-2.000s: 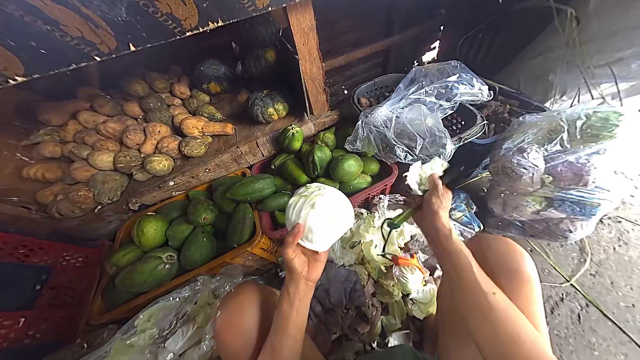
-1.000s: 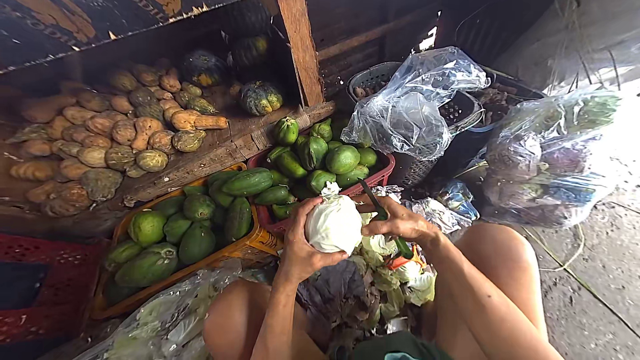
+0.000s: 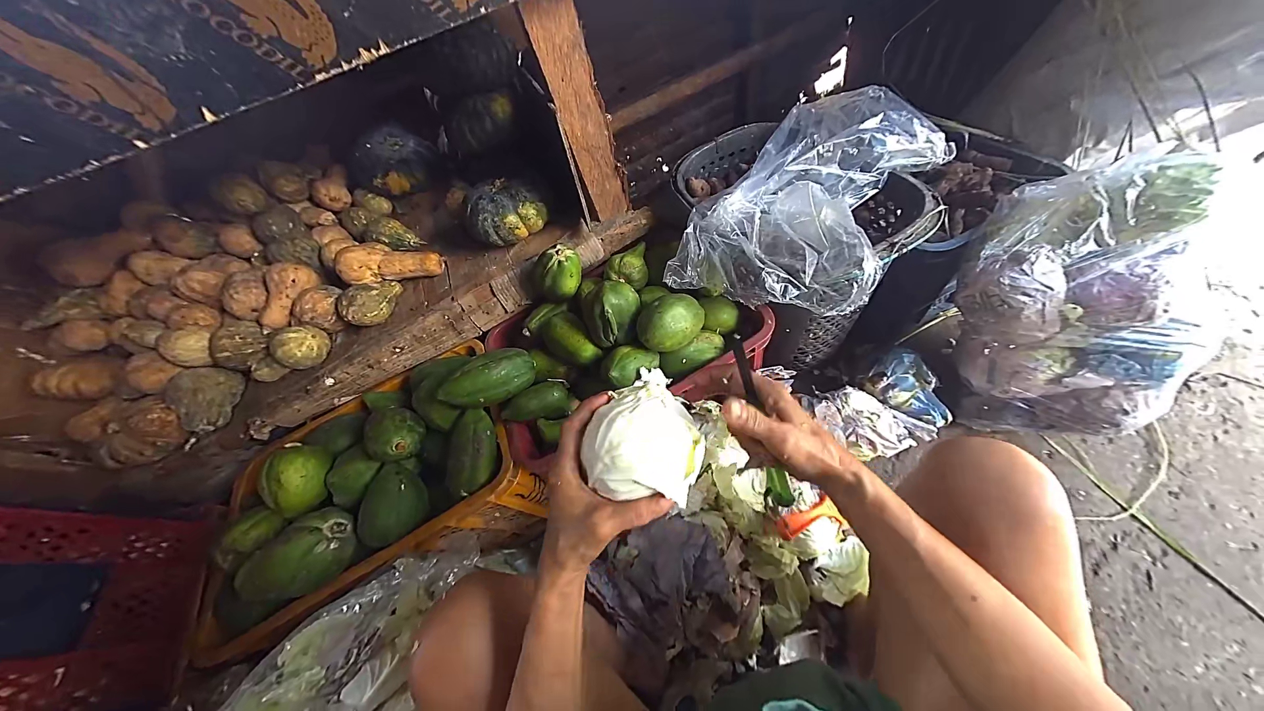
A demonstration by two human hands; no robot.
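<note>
A pale head of cabbage rests in my left hand, fingers and thumb spread around its left side and underside. A loose leaf edge hangs at its lower right. Just right of the cabbage, my right hand holds a knife, its dark blade pointing up and its green handle showing below the palm. Below both hands lie trimmed cabbage leaves, pale green and purple, with an orange item among them.
Green papayas fill a yellow crate and a red basket. Squashes lie on a wooden shelf at left. A plastic bag covers dark baskets; another full clear bag stands at right. A red crate sits lower left.
Two seconds ago my right hand held a white piece up and away from the cabbage; that piece is gone from it. Since one second ago, my right hand has drawn off the cabbage to the right.
</note>
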